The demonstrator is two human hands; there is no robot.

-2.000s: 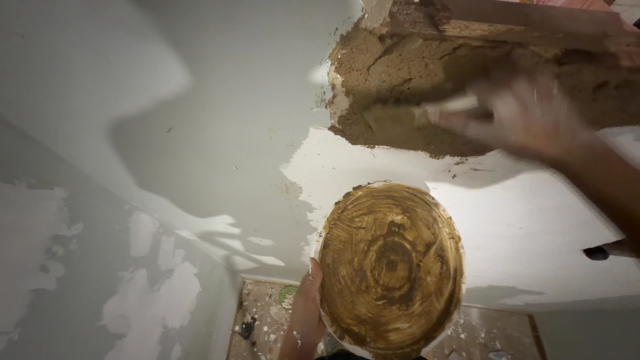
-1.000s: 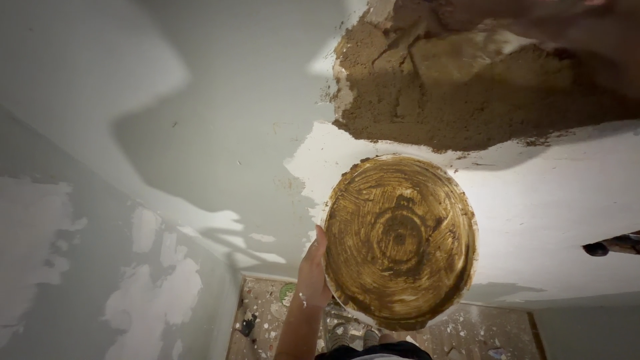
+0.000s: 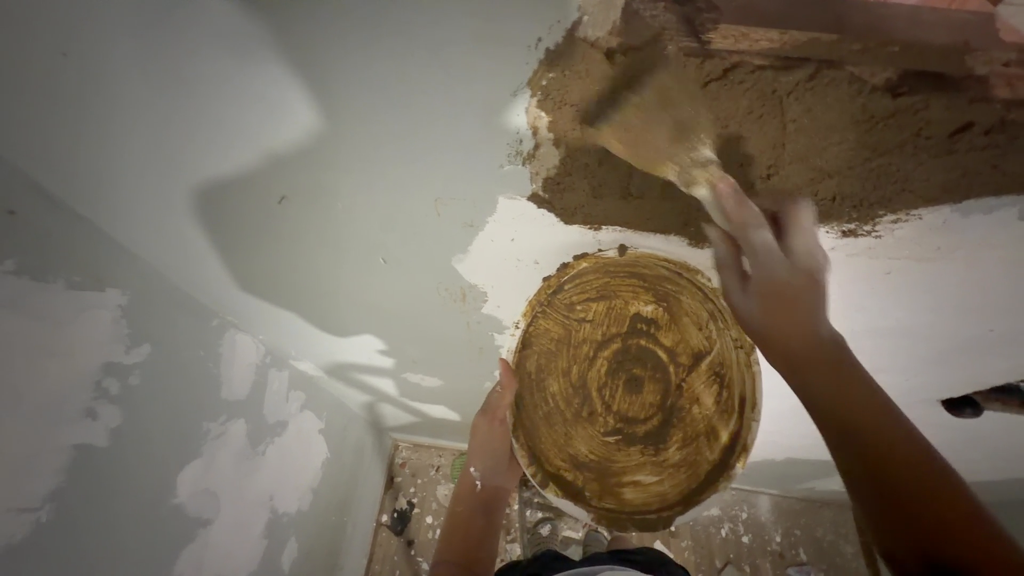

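Note:
My left hand (image 3: 494, 432) grips the left rim of a round, shallow lid or tray (image 3: 632, 384), its face smeared with brown paste. In my right hand (image 3: 772, 272) is the pale handle of a wide putty knife (image 3: 660, 120), its blade coated in the same brown and blurred. The blade lies over the left part of a thick, rough layer of brown plaster (image 3: 800, 136) on the wall, above the tray. The fingers of my left hand behind the tray are hidden.
Grey-green wall (image 3: 384, 160) with white filler patches (image 3: 256, 472) spreads to the left. A dark-tipped object (image 3: 964, 406) juts in at the right edge. Below are a paint-spattered floor (image 3: 424, 480) and my feet. Pinkish brick or block (image 3: 920, 4) shows at the top right.
My right hand, near the top right a second ago, has come down and left, and the putty knife now shows clearly. The tray stays in my left hand.

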